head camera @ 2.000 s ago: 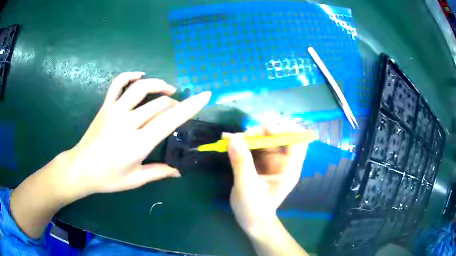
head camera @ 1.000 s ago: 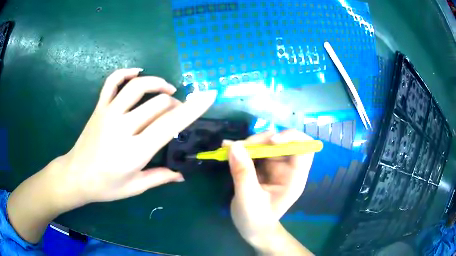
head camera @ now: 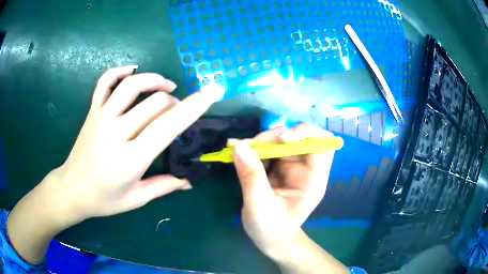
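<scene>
A black plastic housing [head camera: 214,134] lies flat on the green bench between my hands. My right hand [head camera: 278,182] is shut on the yellow tweezers [head camera: 278,150], whose tips point left onto the left part of the housing. My left hand [head camera: 117,144] is spread at the housing's left side, thumb near its lower left corner and index finger stretched above its upper edge. Whether it touches the housing is hard to tell. No small piece can be made out at the tweezer tips. Glare and shadow blur the housing's details.
A blue grid sheet [head camera: 241,40] lies behind the housing. Silver-white tweezers [head camera: 374,69] lie across its right part. A blue sheet with dark strips [head camera: 356,187] lies right of my right hand. A black blister tray [head camera: 439,150] holding housings stands at far right.
The view has shifted slightly, moving the sheets and the tray in the picture. Both hands hold nearly the same pose, and the yellow tweezer tips stay over the left part of the housing.
</scene>
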